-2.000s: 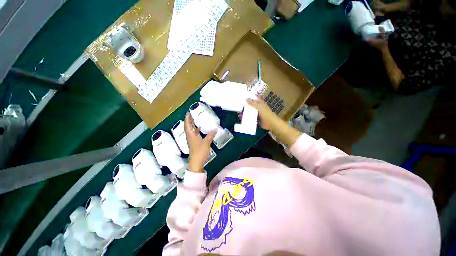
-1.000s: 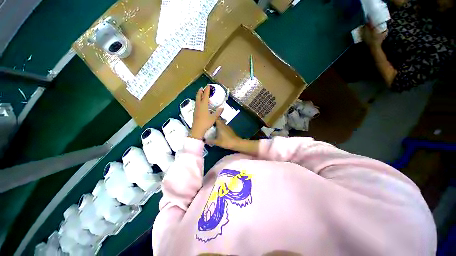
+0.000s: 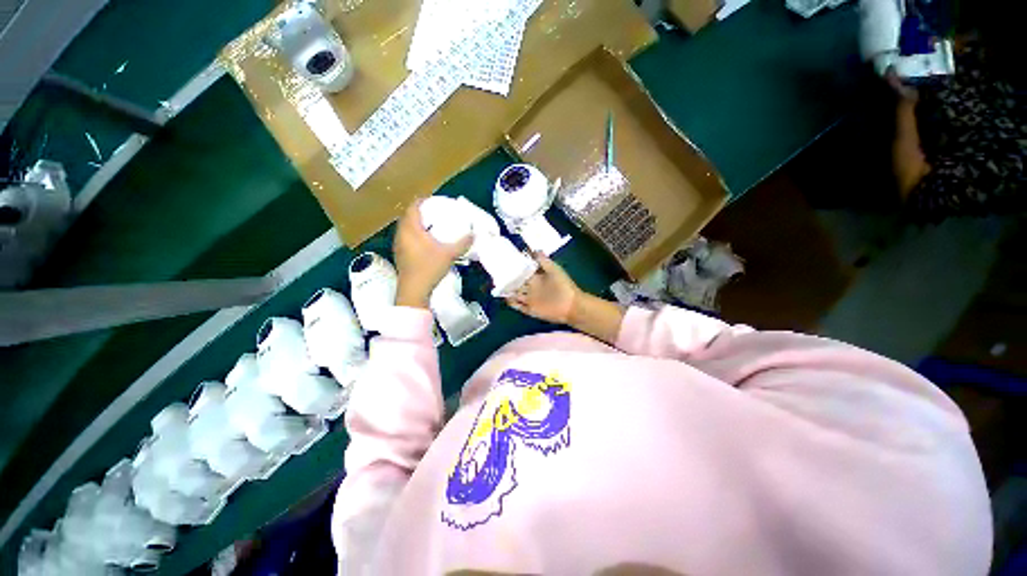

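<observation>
My left hand (image 3: pixel 428 261) grips the rounded head of a white camera unit (image 3: pixel 464 231) above the green bench. My right hand (image 3: pixel 548 290) is at that unit's squarish foot (image 3: pixel 511 272), with its fingertips against it. Another camera unit (image 3: pixel 525 197) stands just beyond, by the carton, its dark lens end facing up. A row of white camera units (image 3: pixel 288 358) stands along the bench to the left, and the nearest is partly hidden behind my left arm. No label can be made out at my fingertips.
An open brown carton (image 3: pixel 700 200) holds a dark label sheet (image 3: pixel 631 225) and a thin green stick (image 3: pixel 610 141). Flat cardboard (image 3: pixel 338 212) bears printed label sheets (image 3: pixel 419 96) and one camera unit (image 3: pixel 321 59). White waste (image 3: pixel 704 270) lies below the bench end. Another person's arm (image 3: pixel 910 146) is at upper right.
One camera unit now stands by the carton. My left hand has taken hold of another unit and tilted it, with my right hand at its foot. The view has shifted slightly.
</observation>
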